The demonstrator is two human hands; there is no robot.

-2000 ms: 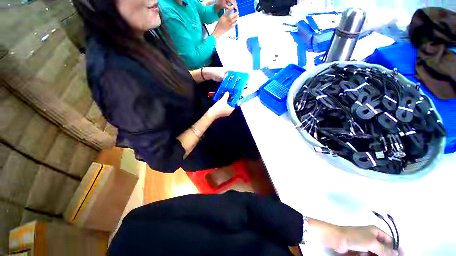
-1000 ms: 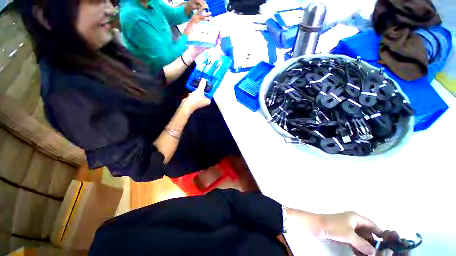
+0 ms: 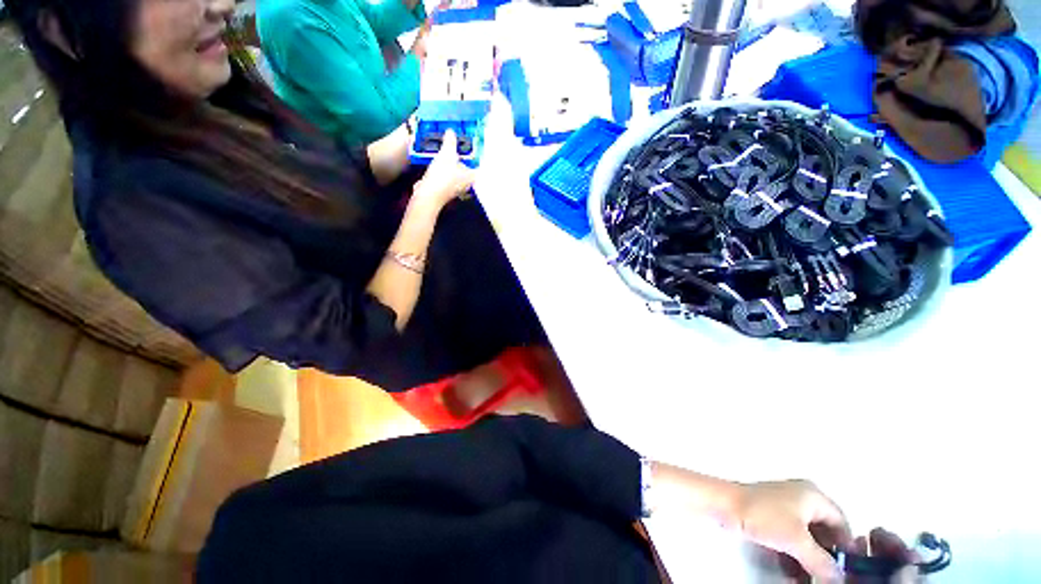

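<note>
My left hand reaches in from the bottom, its fingers closed on a black coiled cable at the bottom edge. One curved cable end sticks out to the right. What look like fingertips of my right hand touch the cable; the rest of that hand is cut off by the frame edge. A large round grey-white tub stands beyond, heaped with black cable coils with white ties and small metal tips.
A neighbour in dark clothing at left holds a blue tray. Another person in green sits behind. A blue basket, steel flask, blue boxes and brown cloth surround the tub. A red stool and cartons are left.
From two seconds ago, the view has shifted and the cable shows as a dark bundle between the fingers instead of two thin ends. The neighbour's blue tray has turned and moved up.
</note>
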